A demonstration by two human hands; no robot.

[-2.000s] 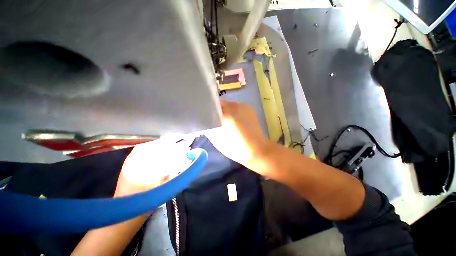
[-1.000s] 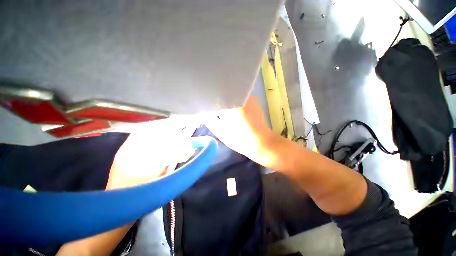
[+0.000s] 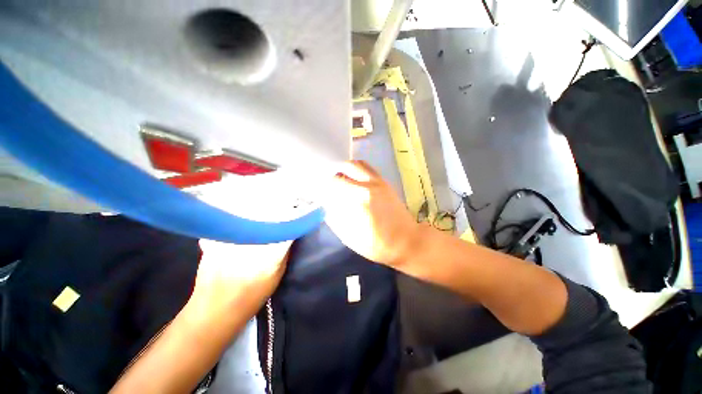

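A black bag piece [image 3: 331, 331] with a small whitish label [image 3: 353, 288] and a silvery zipper [image 3: 269, 346] lies below the sewing machine head [image 3: 308, 92]. My right hand [image 3: 369, 219] is at its top edge, overexposed, with the fingertips lost in glare. My left hand [image 3: 242, 265] is at the piece's upper left, its fingers hidden behind the blue hose [image 3: 231, 229] and glare. What each hand's fingers grip cannot be made out. The needle area is hidden.
Black bag pieces [image 3: 100, 308] with a yellowish label lie at left. A yellow-edged plate [image 3: 408, 154] is right of the head. A black cable with connector [image 3: 531, 235] lies on the dark plate. A black pouch [image 3: 616, 154] and a white-framed tablet [image 3: 627, 50] are at right.
The view has shifted, so the machine head and its red emblem appear elsewhere. The blue hose now curves down from the upper left. My left wrist shows further right; my right hand stays near the top edge.
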